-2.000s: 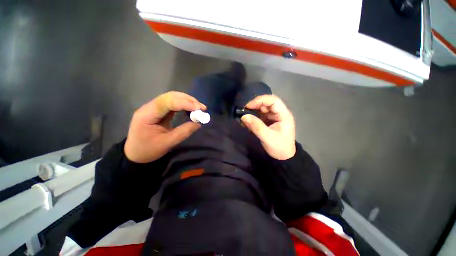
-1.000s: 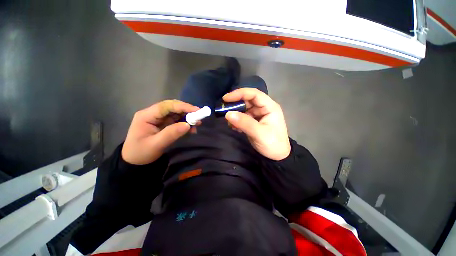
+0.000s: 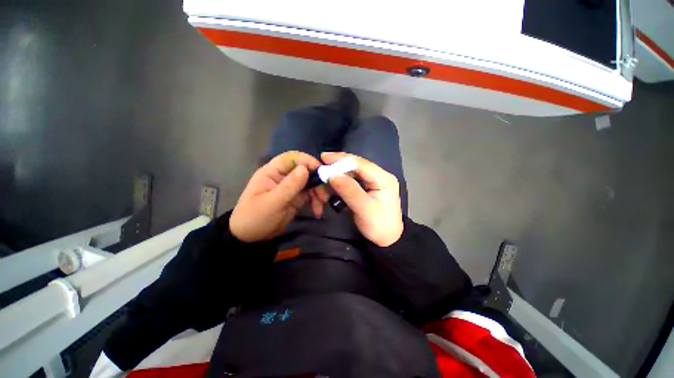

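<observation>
My left hand (image 3: 272,198) and my right hand (image 3: 372,201) are bare and close together over my lap. My right thumb and index finger pinch a small white waisted piece (image 3: 338,169). My left fingertips hold a small dark piece (image 3: 313,178) at the left end of the white piece; fingers partly cover it, and I cannot tell if the two are joined. A short black piece (image 3: 338,204) shows below, beside the lower fingers of my right hand; what holds it is hidden.
The white console (image 3: 355,29) with an orange stripe and round lock (image 3: 418,71) spans the top. A dark pad (image 3: 573,29) lies on its right. White metal rails (image 3: 118,269) stand at left, another (image 3: 554,325) at lower right.
My hands have come closer together. The white piece has passed from my left fingers to my right, and a dark piece now shows in my left fingertips.
</observation>
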